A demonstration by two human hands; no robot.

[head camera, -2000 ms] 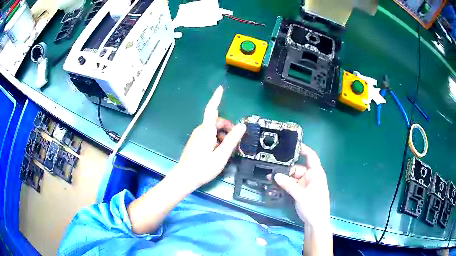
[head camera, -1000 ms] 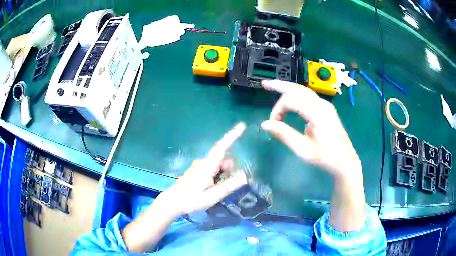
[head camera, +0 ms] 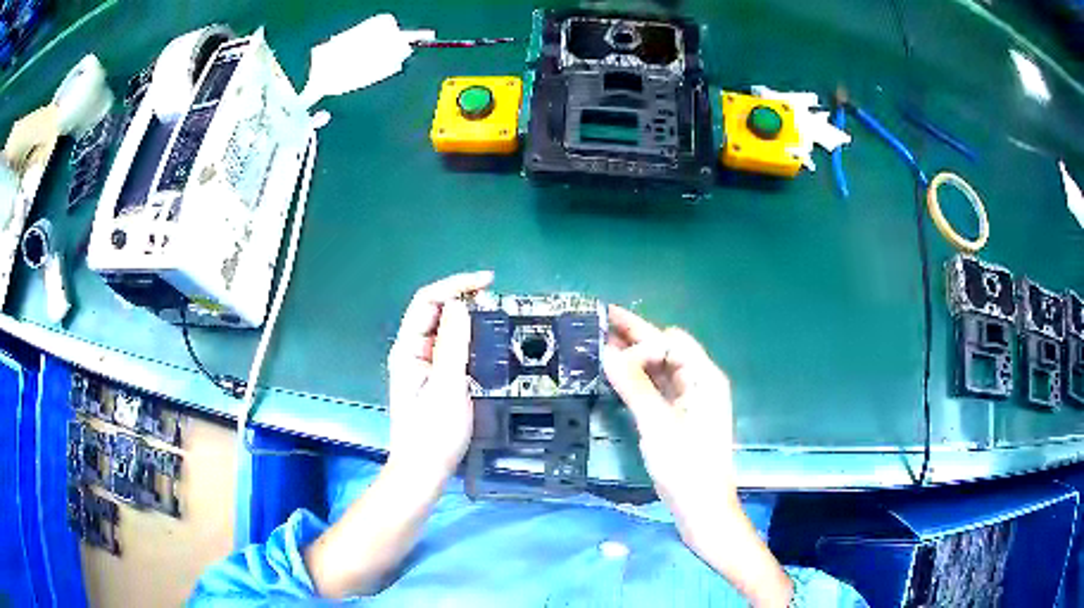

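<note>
A trail camera housing (head camera: 534, 347) is held face up over the bench's near edge, its camouflage-edged half with the hexagonal lens opening away from me and its open-windowed half towards me. My left hand (head camera: 437, 374) grips its left side, the thumb along the edge. My right hand (head camera: 668, 398) is at its upper right corner, fingertips touching the edge. Whether a film piece is on a fingertip cannot be told. Another housing (head camera: 621, 89) lies in the black press fixture (head camera: 547, 160) beyond my hands.
Yellow button boxes (head camera: 478, 115) flank the fixture. The white tape dispenser (head camera: 205, 178) and its cable stand left. A tape ring (head camera: 957, 211), blue-handled cutters (head camera: 886, 133) and several housings (head camera: 982, 327) lie right. A parts bin (head camera: 178, 475) is at lower left, another bin (head camera: 880, 534) at lower right.
The housing has been raised and levelled from its tilted, blurred position near my body. My right hand has come down from near the fixture to the housing's right edge. The view has shifted.
</note>
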